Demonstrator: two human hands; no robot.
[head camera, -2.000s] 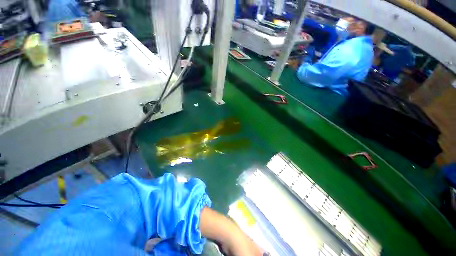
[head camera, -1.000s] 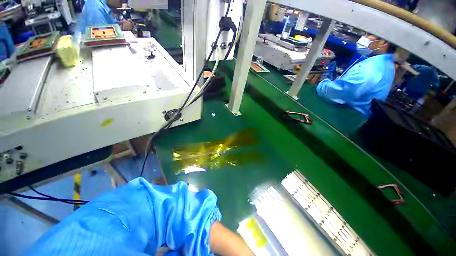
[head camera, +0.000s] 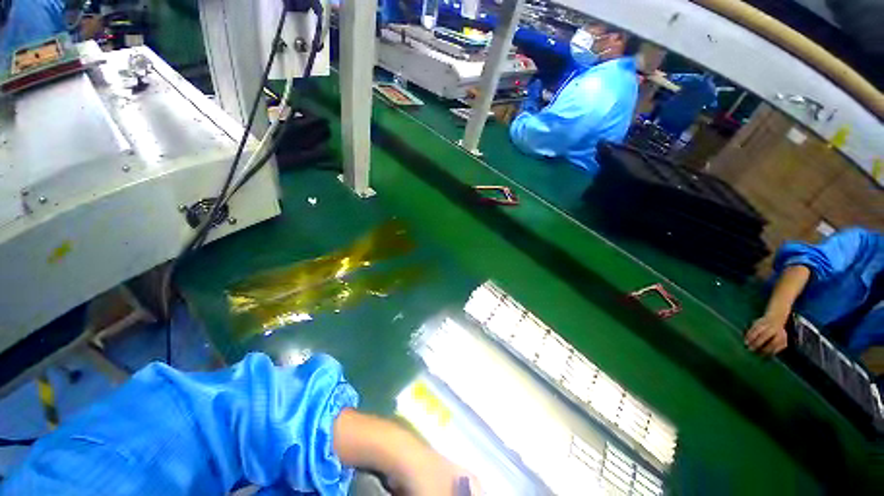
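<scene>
My left hand (head camera: 426, 469) reaches in from the lower left in a blue sleeve. It is blurred and cut off by the bottom edge, with a small dark spot at its tip; I cannot tell whether it holds anything. Just right of it lie shiny release liner sheets (head camera: 485, 378) with strong glare and a yellow patch (head camera: 426, 401). A long sheet of white sticker strips (head camera: 567, 366) lies along their far side. More white pieces (head camera: 606, 463) show near the bottom edge. My right hand is not in view.
Amber tape strips (head camera: 325, 281) lie flat on the green bench. A white machine (head camera: 126, 174) with black cables is at left, beside a white post (head camera: 357, 107). Two thin red frames (head camera: 496, 195) and black trays (head camera: 678, 208) lie across. Workers sit beyond and at right.
The view has swung right, so bench things sit further left and another worker's hand and sleeve show at right. More of my left hand shows than one second ago.
</scene>
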